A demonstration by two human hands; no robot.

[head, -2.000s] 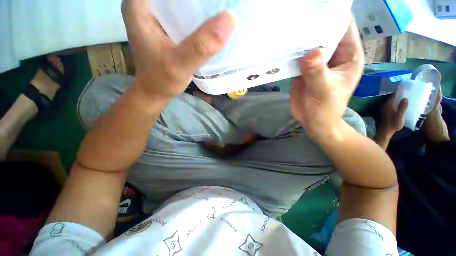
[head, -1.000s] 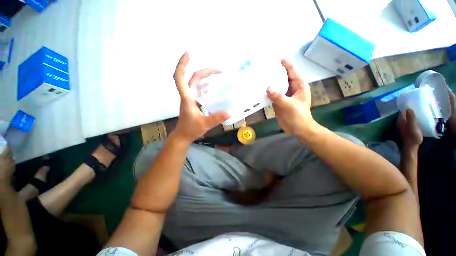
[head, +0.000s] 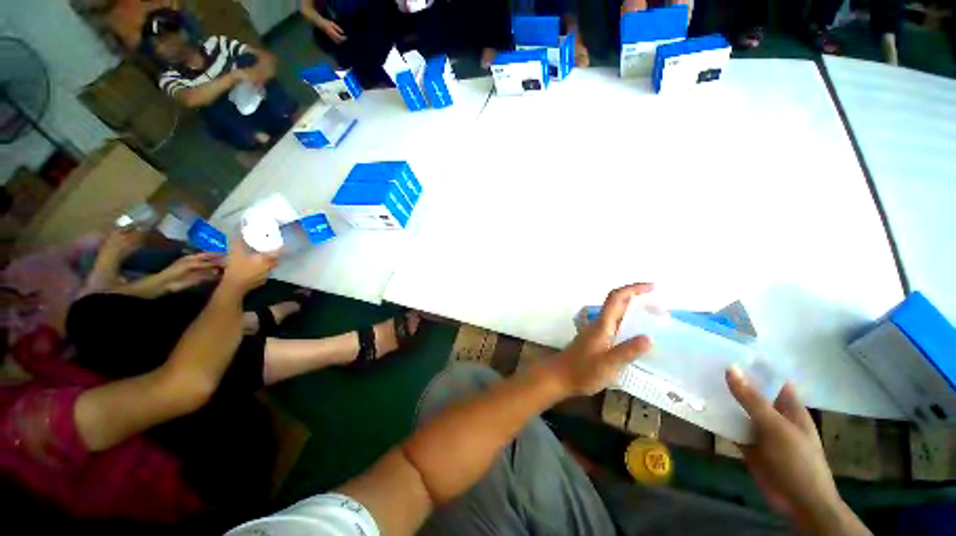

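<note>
A white plastic unit [head: 681, 366] is held at the table's near edge, with small dark ports on its narrow side facing me; it is partly blurred. My left hand [head: 608, 351] grips its left end, fingers on top. My right hand [head: 781, 429] is at its right end, thumb and finger on its near right part, slightly blurred. A blue-and-white retail box [head: 734, 319] lies behind the unit, mostly hidden by it.
The white table [head: 587, 188] stands on wooden pallets. A blue-and-white box [head: 917, 356] stands at the right; stacked boxes [head: 379, 194] and several others stand further back. A seated person [head: 157, 387] at the left holds a white part. A yellow round cap [head: 649, 461] is below the edge.
The view has swung left and up, showing more table and people. The unit and both hands now appear lower and further right. Both hands still hold the unit; a box now shows behind it.
</note>
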